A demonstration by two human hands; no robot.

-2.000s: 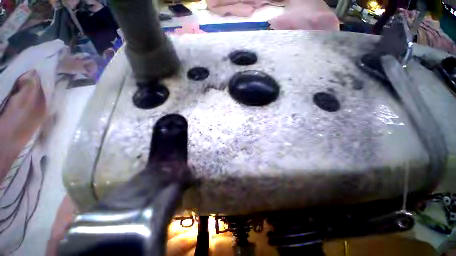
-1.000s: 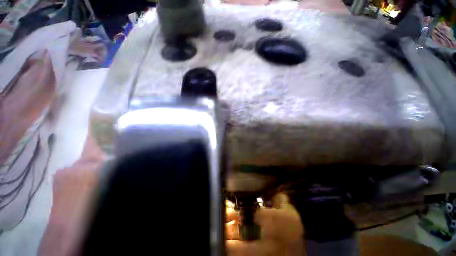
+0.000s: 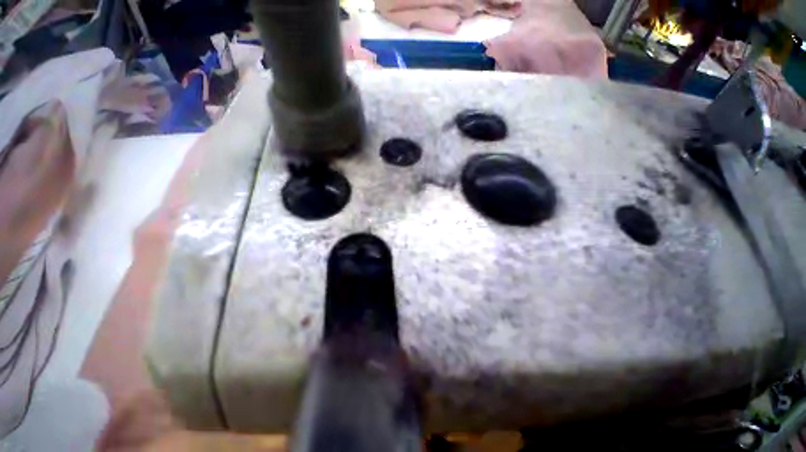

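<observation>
The white, speckled sewing machine head [image 3: 530, 291] fills the middle of the view. Black rubber plugs [image 3: 508, 189] dot its top, and a grey upright knob [image 3: 309, 79] stands at its top left. A dark, blurred bar, likely the take-up lever cover [image 3: 358, 388], looms at the bottom. A dusty pink fabric panel [image 3: 128, 331] shows along the head's left side, flat on the table. The needle area is hidden below the head; only a little yellow glow shows at the bottom edge. Neither of my hands is visible.
A layered stack of pink pieces with white edges [image 3: 31, 221] lies on the white table [image 3: 97, 212] at the left. A metal thread guide [image 3: 742, 115] stands at the upper right. More pink fabric [image 3: 552, 40] lies beyond the head.
The view has shifted, so the head sits lower and the lit needle area has dropped out of sight. The bright metal cover no longer shows. The pink panel shows farther up the head's left side.
</observation>
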